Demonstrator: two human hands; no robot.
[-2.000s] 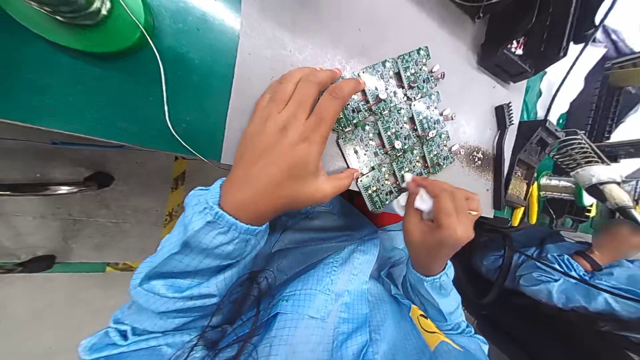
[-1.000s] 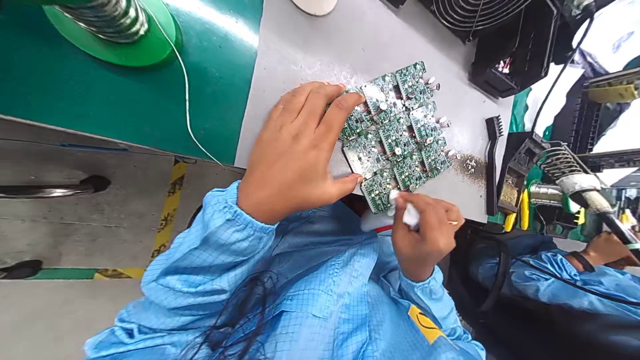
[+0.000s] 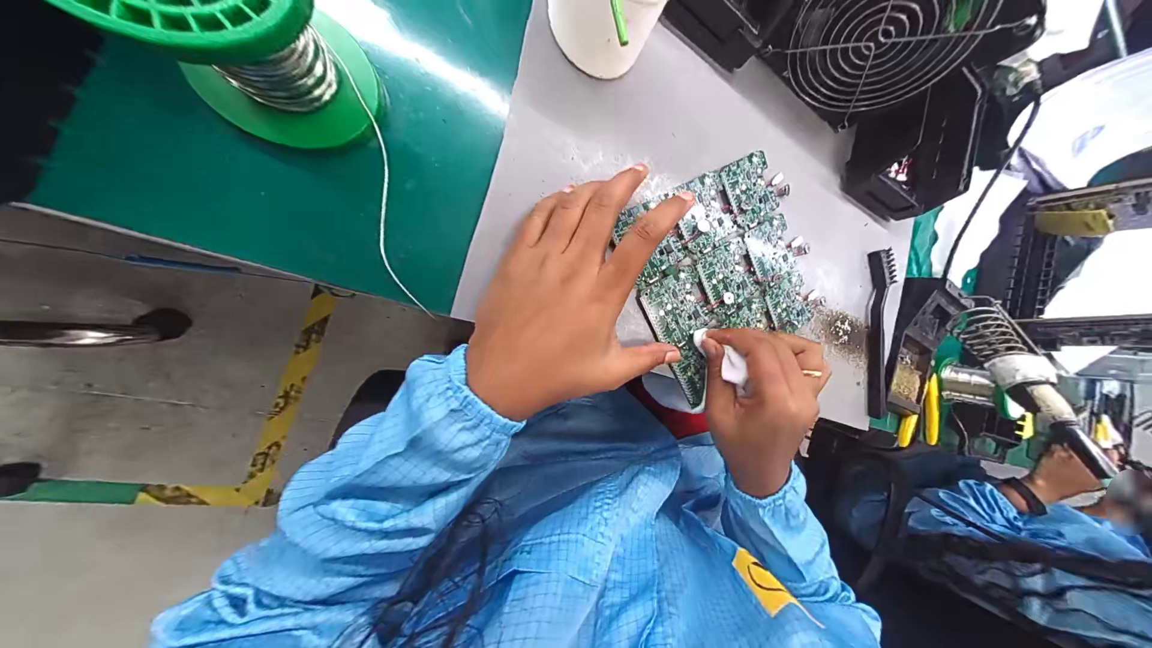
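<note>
A panel of green circuit boards [image 3: 733, 261] lies at a slant on the grey mat, with small components along its right edge. Over its left side my left hand [image 3: 576, 297] is spread, thumb and fingertips resting on the edge and holding nothing between them. My right hand [image 3: 769, 387] pinches a wad of white cloth or tissue [image 3: 731, 364] against the near corner of the panel. Part of the wad is hidden by the fingers.
A spool of solder wire [image 3: 297, 76] stands at upper left on the green surface. Beyond the panel are a white container [image 3: 603, 36] and a black fan [image 3: 886, 40]. A black brush [image 3: 877, 333], debris [image 3: 841, 328] and a soldering iron in its coiled holder [image 3: 1003, 337] are right. A co-worker's hand [image 3: 1062, 472] is at far right.
My right hand has moved slightly left along the near edge of the panel, still pinching the white wad. The left hand stays on the panel. The view has shifted.
</note>
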